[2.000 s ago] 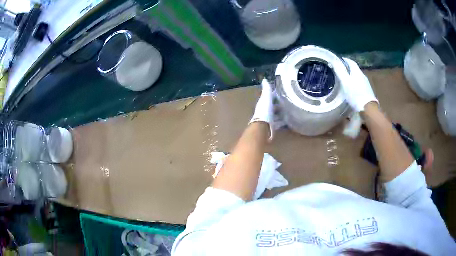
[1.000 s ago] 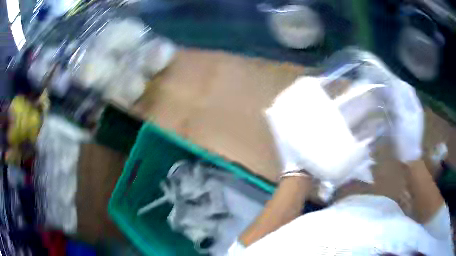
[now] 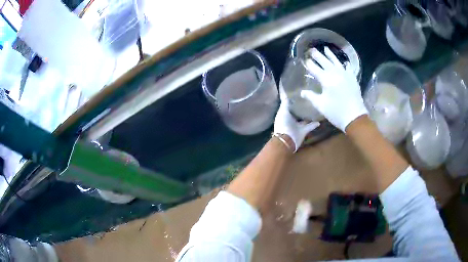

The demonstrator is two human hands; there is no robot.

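A clear-topped vessel (image 3: pixel 297 84) with a dark round area at its top stands or is held at the near side of the green conveyor. My left hand (image 3: pixel 295 125), in a white glove, is against the vessel's lower near side. My right hand (image 3: pixel 336 92), also gloved, lies over its near right side, fingers over the dark area and thumb lower on the wall. The fingers hide part of the top. Whether the vessel's base touches the conveyor cannot be told.
Another clear-topped vessel (image 3: pixel 246 100) stands on the conveyor (image 3: pixel 164 123) to the left. Several vessels (image 3: pixel 392 105) stand at the right. A green post (image 3: pixel 123 174) crosses the left. A dark green motor (image 3: pixel 354 217) with a white tip (image 3: pixel 301 216) is on the brown cardboard bench (image 3: pixel 246 235).
The view swung left over the teal crate, then back towards the conveyor. My hands, blurred over the bench one second ago, are now at a vessel by the conveyor. The crate has left the view.
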